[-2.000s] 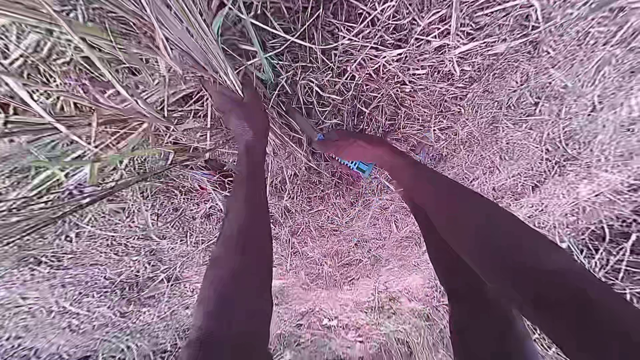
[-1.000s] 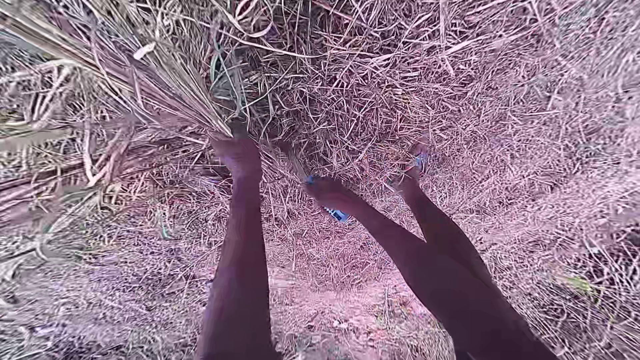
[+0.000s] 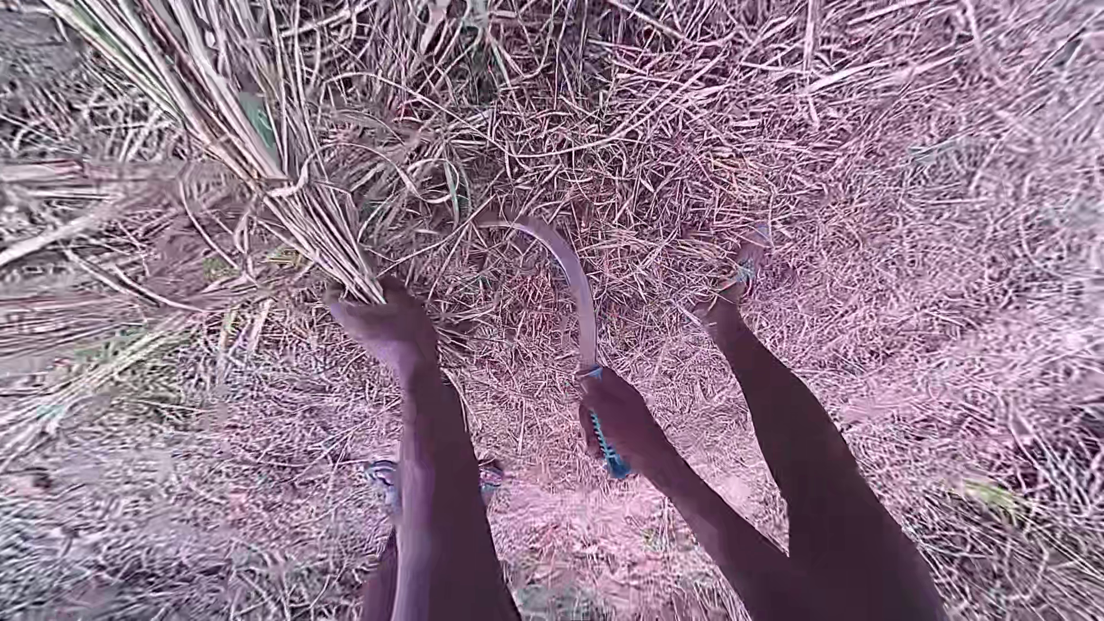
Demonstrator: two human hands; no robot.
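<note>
My left hand [image 3: 388,328] is closed around the lower ends of a bundle of long dry grass stalks [image 3: 276,181], which fans out toward the upper left. In my right hand [image 3: 617,418] is the blue handle of a sickle [image 3: 580,280]. Its curved blade rises from my fist and bends left, with the tip close to the grass between my hands. The blade is a short way right of the bundle and does not touch my left hand.
Dry cut straw [image 3: 862,285] covers the ground. Tangled standing or leaning grass [image 3: 388,198] lies ahead and left. My sandalled foot [image 3: 733,285] is forward on the right; another shoe [image 3: 384,479] shows beside my left forearm. Loose stalks [image 3: 95,379] spread at the left.
The sickle has come back from the grass near my left hand, and its whole curved blade now shows. The bundle in my left hand points more upward than before.
</note>
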